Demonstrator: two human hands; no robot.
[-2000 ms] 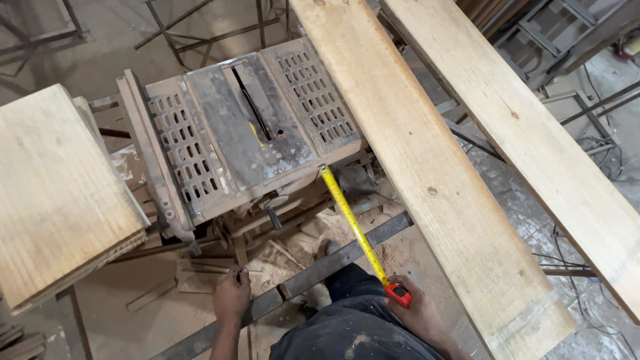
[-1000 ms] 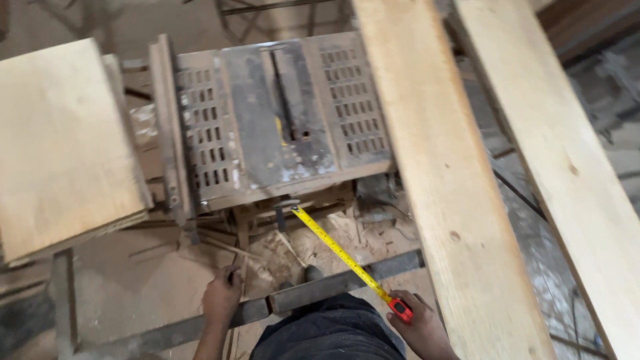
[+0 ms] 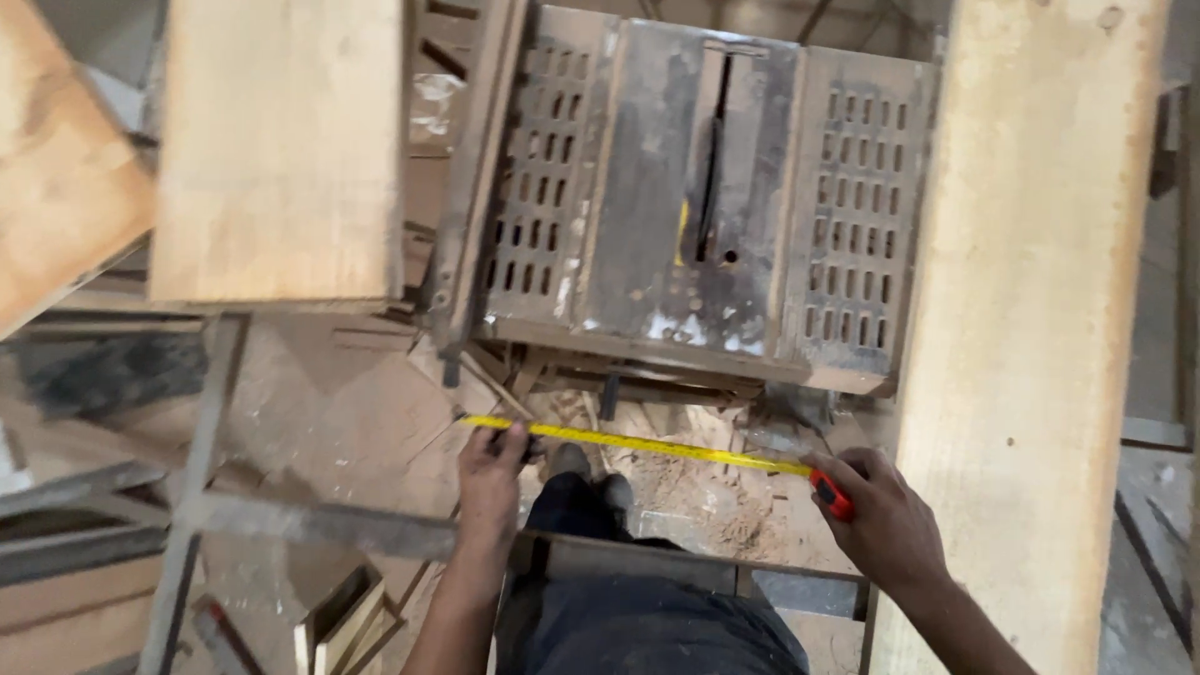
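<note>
My right hand (image 3: pixel 867 511) is closed around the red case of a tape measure (image 3: pixel 832 495). Its yellow blade (image 3: pixel 647 443) stretches leftward across the front of a table saw (image 3: pixel 694 187). Near the blade's hooked end, my left hand (image 3: pixel 494 464) grips the blade between thumb and fingers; a small dark object, too blurred to name, shows at those fingers. The saw's slotted metal top lies just beyond the tape, with a long dark slot in its middle. A long wooden board (image 3: pixel 1022 375) runs along the right, beside my right hand.
Wooden boards (image 3: pixel 281 159) lie at the upper left, past the saw's rail fence (image 3: pixel 478 178). A metal frame bar (image 3: pixel 328 527) crosses in front of my body. Sawdust and scraps cover the floor (image 3: pixel 741 525) around my feet. Short wood offcuts (image 3: pixel 347 623) stand at the lower left.
My left hand, empty and away from the tape before, now holds the blade near its end. The blade has swung from slanting toward the saw to lying nearly level. The view has shifted left.
</note>
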